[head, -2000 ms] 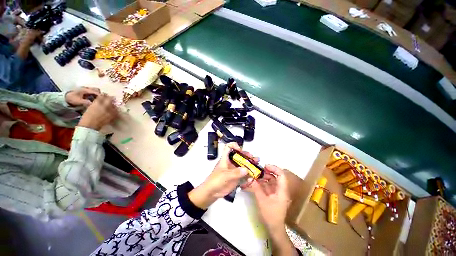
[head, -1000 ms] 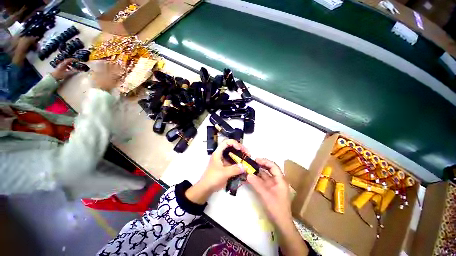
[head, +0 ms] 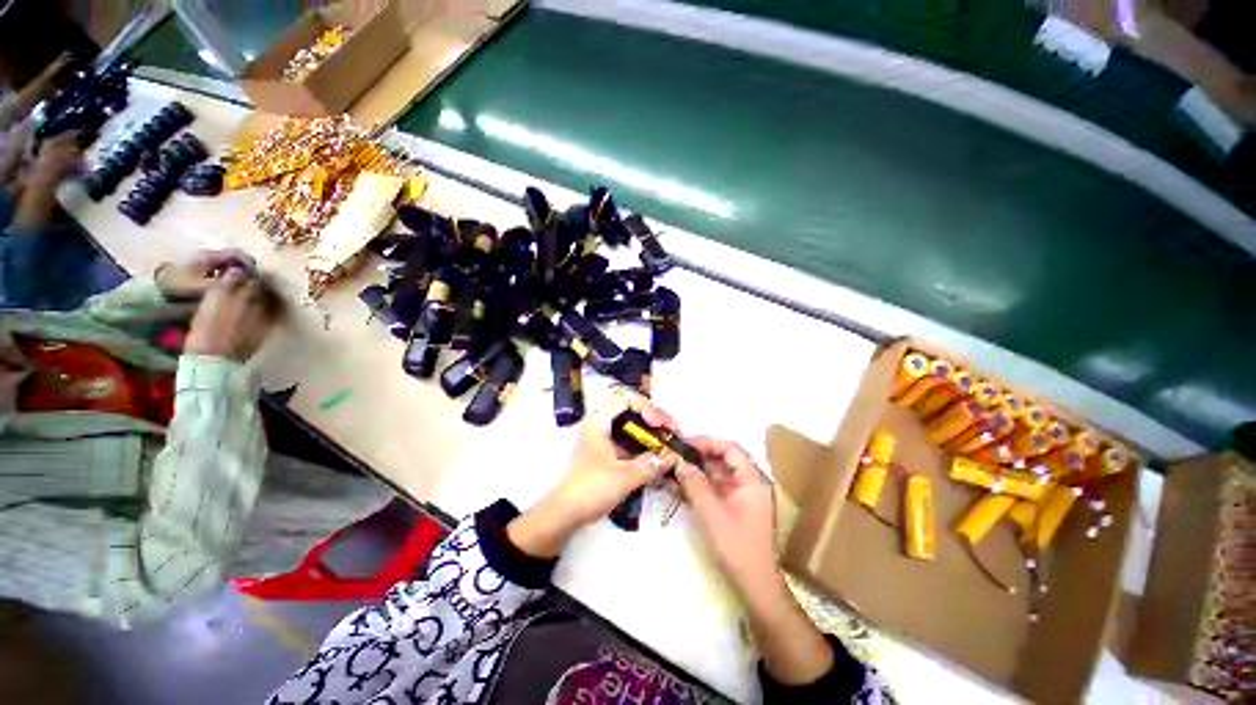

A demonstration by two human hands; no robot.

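My left hand (head: 606, 461) grips a black housing (head: 638, 430) with a yellow battery cell (head: 645, 438) showing in its opening, above the white bench top. My right hand (head: 730, 499) touches the right end of the same unit with bent fingers at a dark part there. Fingers cover much of the unit, so the fine contact is hidden. Another dark piece (head: 627, 511) shows just below my hands. A heap of black units (head: 517, 282) lies beyond my hands to the left.
An open cardboard box (head: 861, 596) with yellow cells stands at right, a full battery box (head: 1168, 592) beyond it. A green conveyor (head: 827, 207) runs behind the bench. Another person's hands (head: 227, 303) work at left, near heaped batteries (head: 310, 172). A red stool (head: 344, 558) is below.
The unit is turned so less yellow shows, and my right fingers have shifted along its right end. The neighbouring person's arm reached toward the battery heap and came back.
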